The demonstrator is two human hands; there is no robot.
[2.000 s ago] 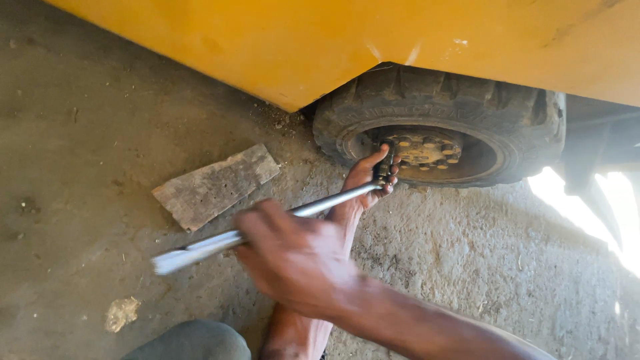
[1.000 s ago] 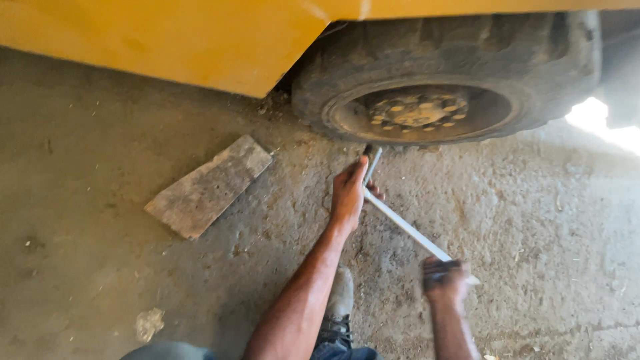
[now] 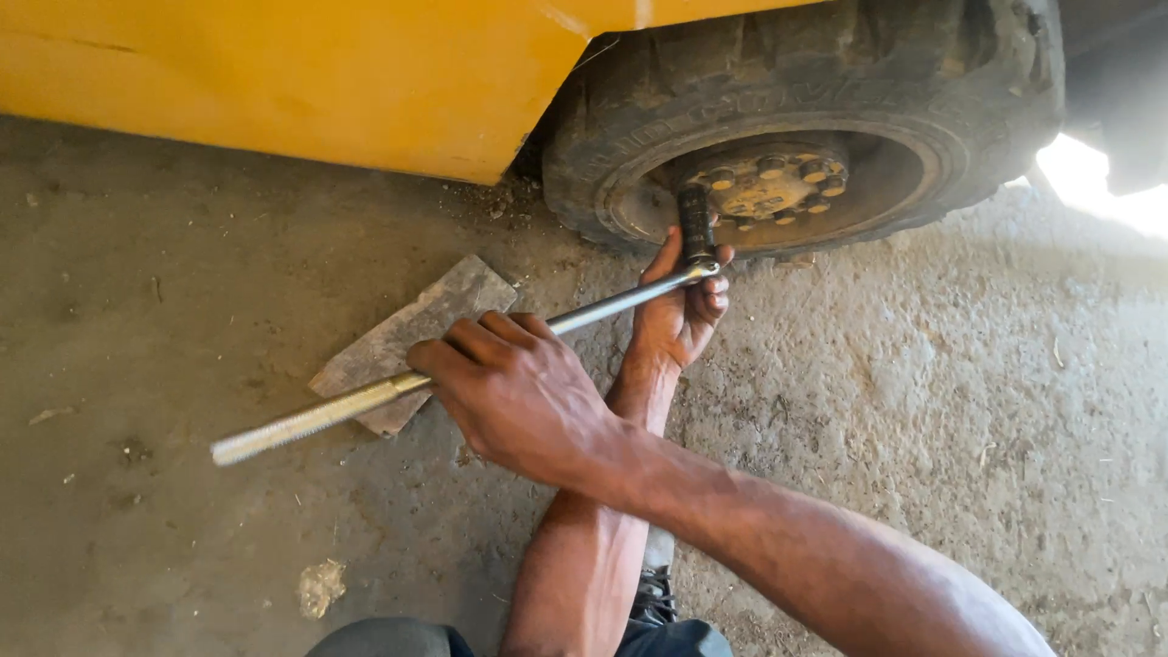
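Observation:
My right hand [image 3: 520, 392] grips the steel breaker bar [image 3: 602, 311] around its middle, my right forearm crossing over the left one. At the bar's head is a long black socket [image 3: 696, 224], which my left hand [image 3: 680, 310] steadies from below with the fingers curled round the joint. The socket's far end is at the left side of the yellowish wheel hub [image 3: 762, 193], among the wheel nuts [image 3: 771, 167]; whether it is seated on a nut cannot be told. Around the hub is a worn, dusty rubber tyre [image 3: 995, 100].
A yellow vehicle body panel [image 3: 301, 82] overhangs the upper left, its lower corner close to the tyre. On the rough concrete floor [image 3: 894, 411] lies a flat block [image 3: 456, 297] beneath the bar. A boot [image 3: 653, 593] and my knees are at the bottom edge.
The bar's free end has swung from the lower right to the left, and the socket has moved up to the hub. My right hand has crossed over my left forearm.

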